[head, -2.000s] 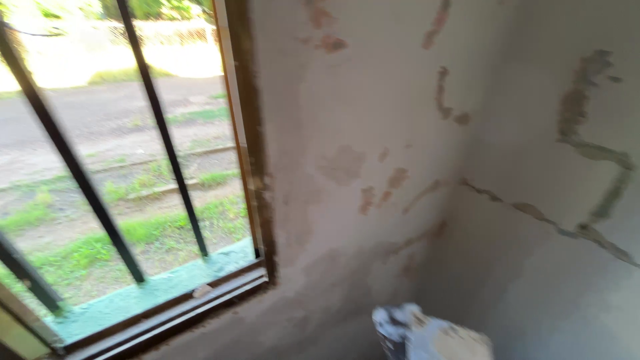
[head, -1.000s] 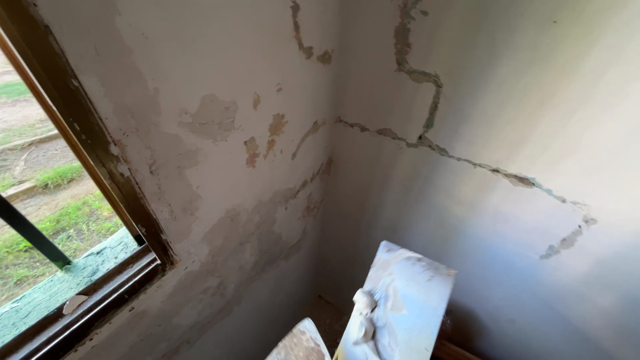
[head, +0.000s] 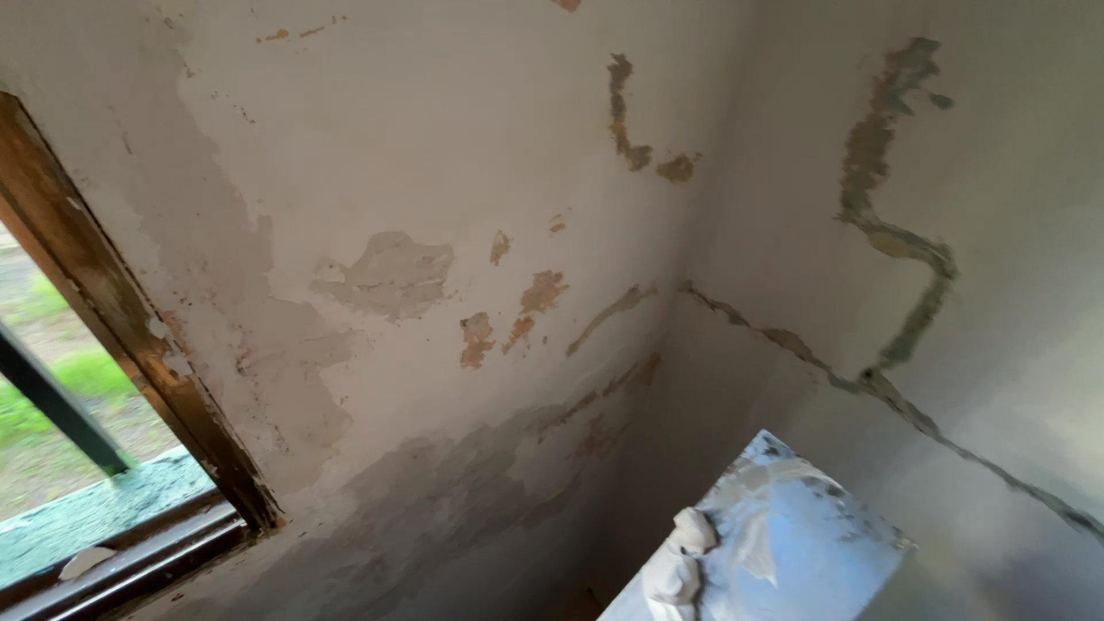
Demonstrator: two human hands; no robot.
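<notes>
Neither of my hands shows in the head view. At the lower right a flat metal plasterer's hawk or trowel blade (head: 802, 535) juts up from the bottom edge, its handle and whatever holds it out of frame. Lumps of whitish filler (head: 677, 569) lie along its left side, and thin smears coat the blade. Behind it a jagged crack (head: 798, 349) runs across the right wall, with a branch (head: 871, 155) rising from it. On the left wall are patches of chipped plaster (head: 401, 276) and a short hooked gouge (head: 619, 112).
A worn wooden window frame (head: 151, 371) stands at the left, with a dark metal bar (head: 60, 401) and a turquoise sill (head: 112, 509) outside. A pale flake (head: 86, 562) lies on the lower track. The two walls meet in a corner right of centre.
A second, smaller blade edge seen beside the large blade one second ago is out of view now. The view has turned over these frames, showing less of the window than two seconds ago.
</notes>
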